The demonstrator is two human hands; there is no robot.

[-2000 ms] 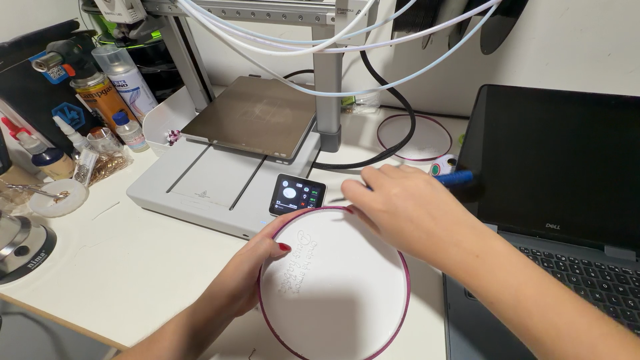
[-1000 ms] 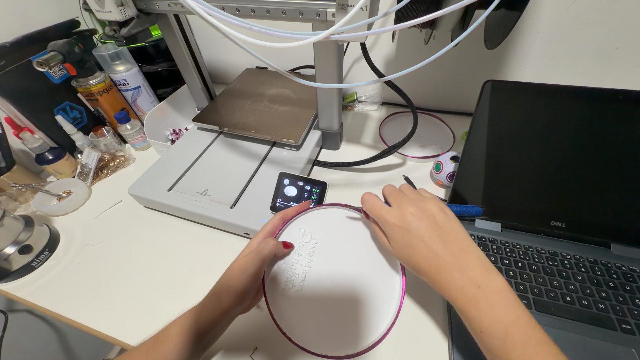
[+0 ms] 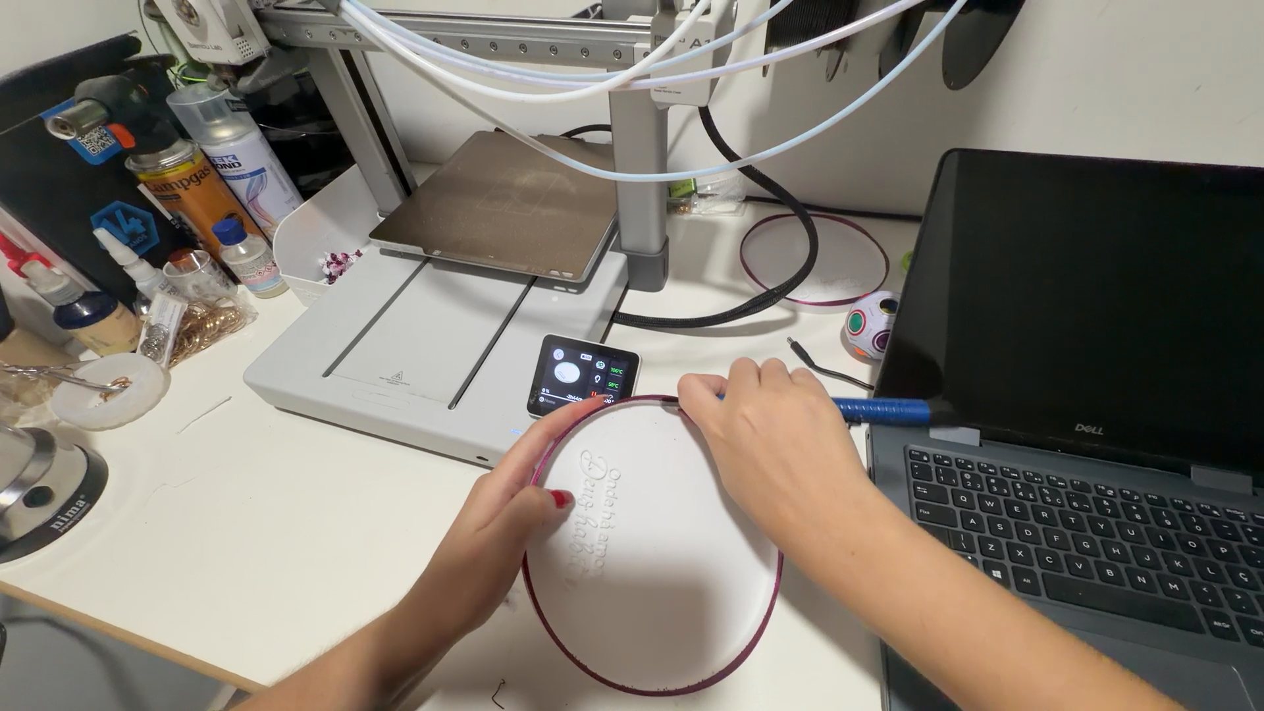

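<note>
A round white disc (image 3: 671, 553) with raised lettering and a dark magenta rim is tilted up in front of me. My left hand (image 3: 509, 504) grips its left edge, thumb on the white face and fingers behind. At the top right of the rim is my right hand (image 3: 775, 434), closed around a slim tool with a blue handle (image 3: 884, 411) that sticks out to the right. The tool's tip is mostly hidden by my fingers at the rim. A similar magenta-rimmed disc (image 3: 815, 259) lies flat on the table behind.
A 3D printer (image 3: 425, 346) with a build plate (image 3: 504, 202) and small screen (image 3: 583, 373) stands behind the disc. An open laptop (image 3: 1086, 513) is at the right, beside a patterned ball (image 3: 869, 326) and a cable end (image 3: 825, 365). Bottles and a gas can (image 3: 188, 193) crowd the left.
My right hand has shifted along the top of the rim with the blue-handled tool, to the right of where it was two seconds ago. The printer's build plate has moved slightly.
</note>
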